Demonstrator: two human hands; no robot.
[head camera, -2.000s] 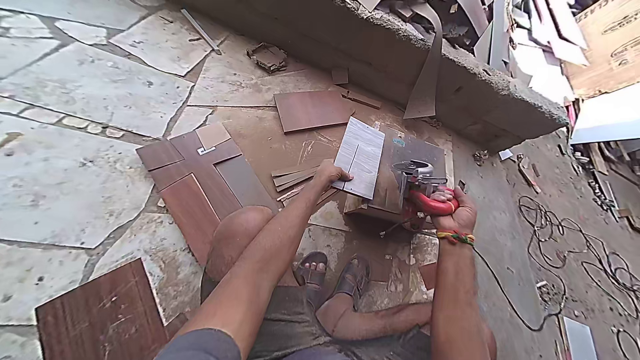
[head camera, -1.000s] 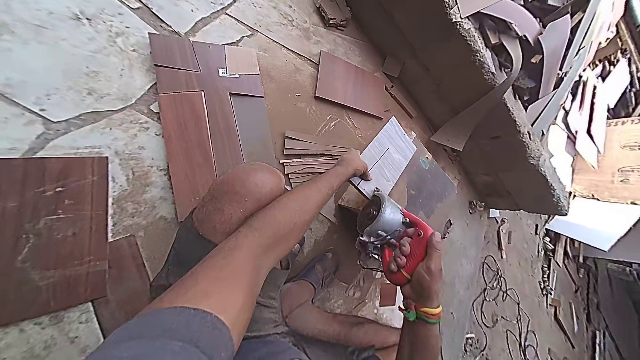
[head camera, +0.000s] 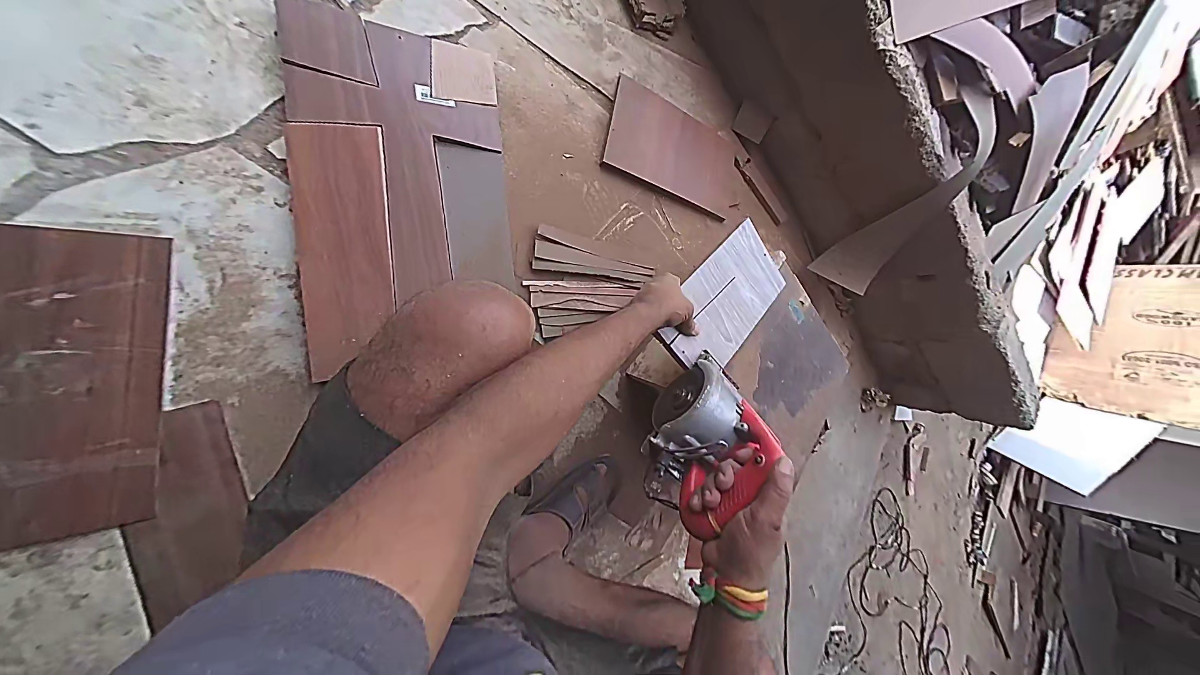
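My right hand (head camera: 750, 497) grips the red handle of a handheld circular saw (head camera: 698, 408), its round metal guard turned up and to the left. The saw's front touches or nearly touches the near edge of a white wood-grain panel (head camera: 736, 286), which has a dark slit or line across it. My left hand (head camera: 667, 305) holds the panel's near left corner, thumb on top and fingers mostly hidden. The panel lies over a grey-brown board (head camera: 797, 342). Beside my left wrist, thin wood-look strips (head camera: 581, 281) lie fanned out.
Brown laminate panels (head camera: 337, 216) lie at the left, another board (head camera: 670, 145) beyond the strips. A low concrete wall (head camera: 844, 169) runs along the right, with sheet offcuts (head camera: 1059, 122) behind it. A loose cable (head camera: 895, 562) coils on the ground. My knee (head camera: 450, 356) is near the strips.
The saw has turned in my right hand since two seconds ago, so its round guard now shows. My left hand still holds the white panel. The view has shifted and rotated.
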